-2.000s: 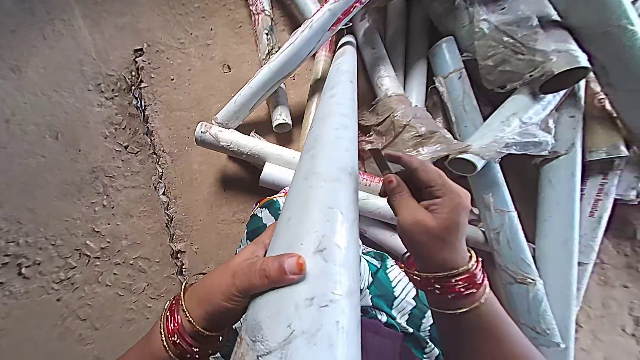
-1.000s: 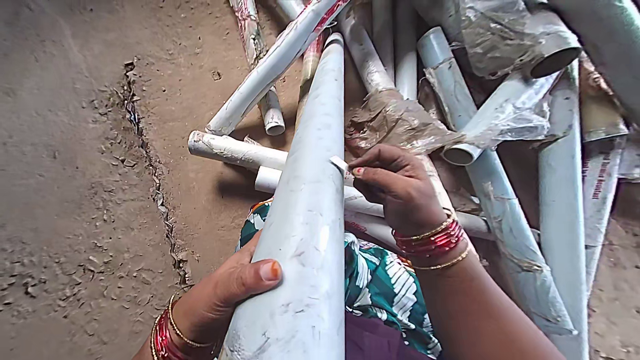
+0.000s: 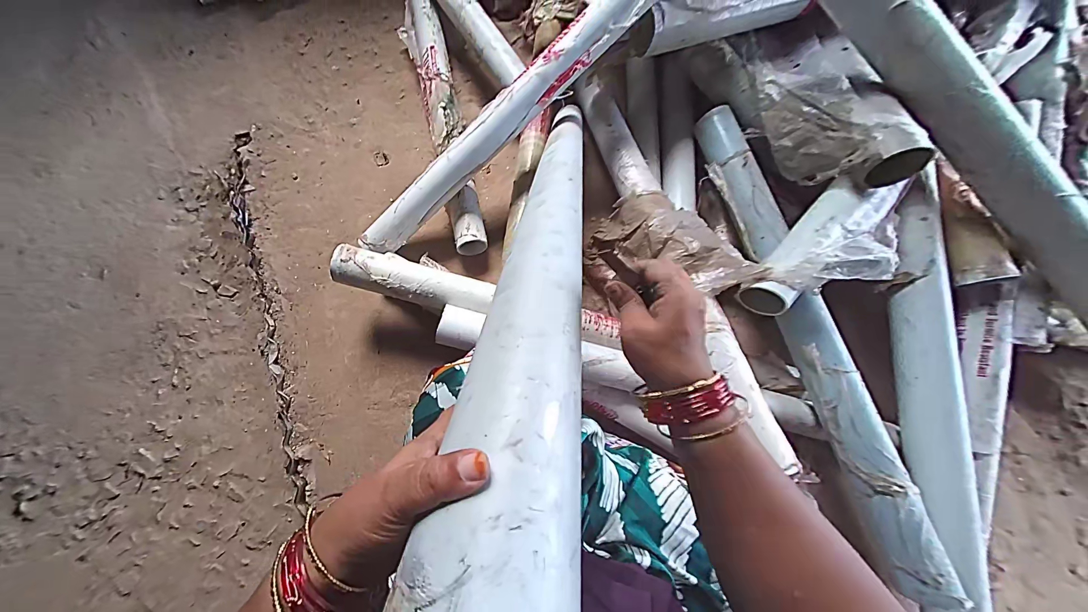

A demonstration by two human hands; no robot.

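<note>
A long white plastic pipe [image 3: 527, 340] with light scuffs runs from the bottom of the view up towards the pile. My left hand [image 3: 416, 493] grips its near part from the left side, thumb on top and the fingers mostly hidden beneath. To the right of the pipe is my right hand [image 3: 667, 319], off its surface, with a small dark flat piece [image 3: 620, 268] pinched between thumb and fingers; what it is cannot be told. Just beyond that hand lies a crumpled brownish plastic wrapper [image 3: 671, 238]. Patterned cloth [image 3: 642, 501] shows over my lap under the pipe.
Many white pipes, some in torn plastic film, lie crossed in a pile ahead and right. One pipe with red marks [image 3: 501, 127] slants across the far end of the held pipe. A thick pipe [image 3: 969, 127] crosses the upper right. Cracked earthen ground [image 3: 153, 340] extends at left.
A second ago my right hand had its small piece against the pipe's right side; now it is a little away from the pipe. My left hand keeps its grip.
</note>
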